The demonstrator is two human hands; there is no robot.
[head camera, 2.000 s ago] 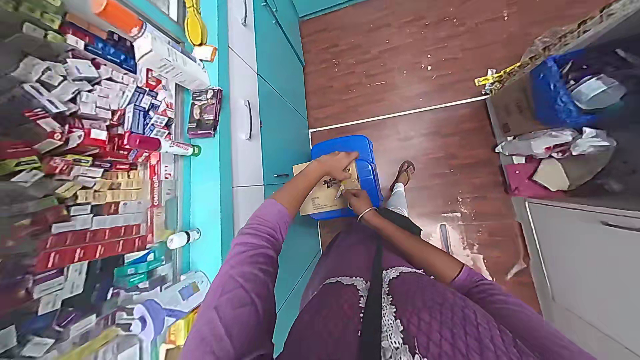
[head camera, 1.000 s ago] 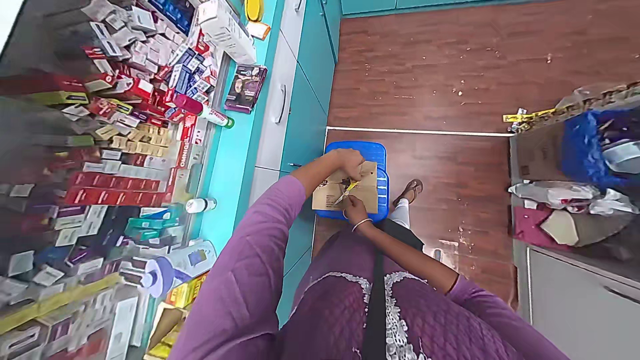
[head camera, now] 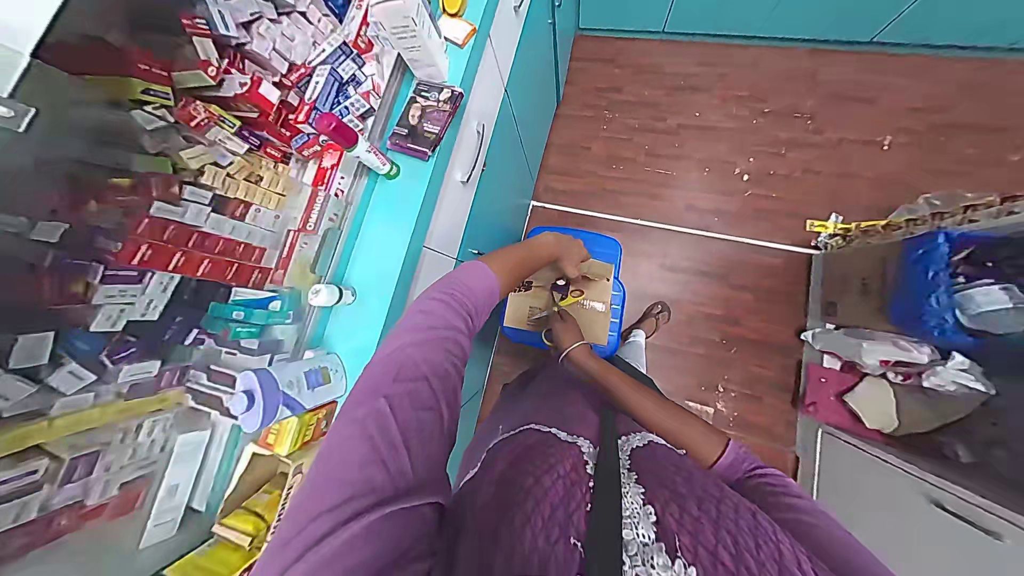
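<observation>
A flattened piece of brown cardboard with dark print lies over a blue plastic stool or lid on the floor. At the cardboard's upper edge, my left hand grips it with bent fingers. Just below, my right hand, with a bangle at the wrist, is at a pair of scissors with yellow handles; its fingers appear closed around part of them. The scissors lie over the cardboard's middle, beside a small dark round patch or object. Exact finger contact is too small to tell.
Left, a glass counter with a turquoise edge holds many medicine boxes, a pump bottle and a spray can. Turquoise drawers adjoin the stool. A sandalled foot is beside it. Right, a shelf holds a blue bag and plastic wrappings.
The cardboard has turned on the blue surface, and both hands have shifted with it. The scissors' yellow handle shows more plainly between the hands. The view has moved.
</observation>
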